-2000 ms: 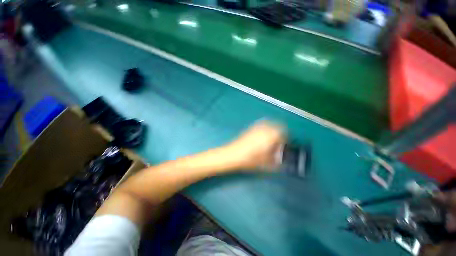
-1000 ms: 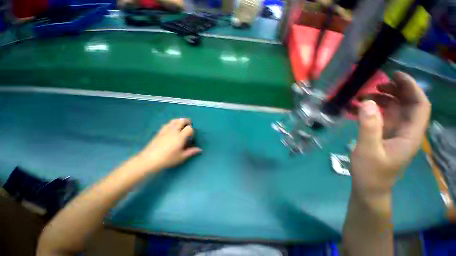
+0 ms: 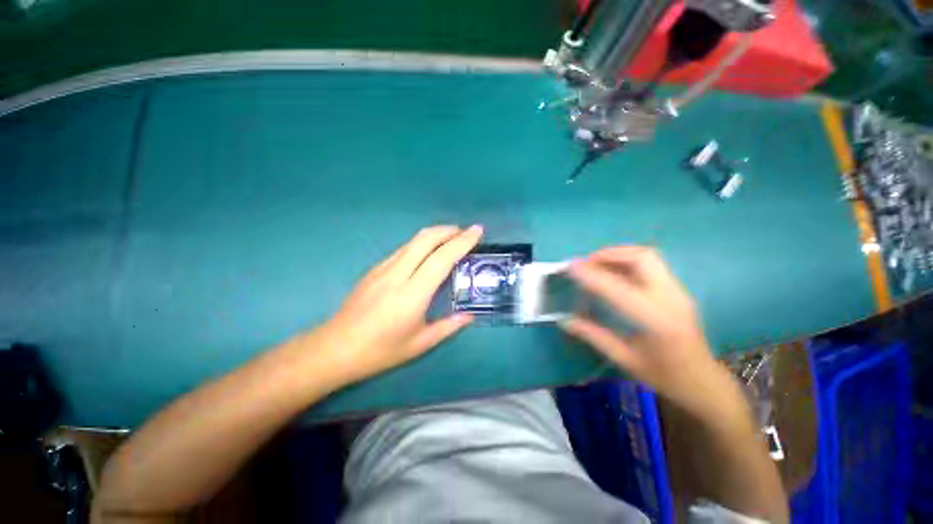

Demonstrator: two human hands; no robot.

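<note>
A black housing (image 3: 487,280) with a round centre part lies on the teal bench mat in front of me. My left hand (image 3: 407,299) holds its left side, thumb at the near edge and fingers at the far edge. My right hand (image 3: 636,313) holds a white frame module (image 3: 542,292), slightly blurred, at the housing's right side; whether it overlaps the housing is hard to tell. The electric screwdriver (image 3: 612,113) hangs beyond my hands, its thin bit pointing down to the left, with no hand on it.
A loose frame module (image 3: 717,170) lies right of the screwdriver. Orange tape (image 3: 857,209) crosses the bench, with piled modules (image 3: 900,189) beyond. A red foam block (image 3: 757,53) is behind the tool. Blue crate (image 3: 868,435) and module carton (image 3: 794,409) sit below right; black housings (image 3: 28,389) lie at far left.
The view has turned downward. My right hand has left the area beside the screwdriver and now holds a frame module at the housing. The housing, earlier mostly hidden by my left hand, now shows.
</note>
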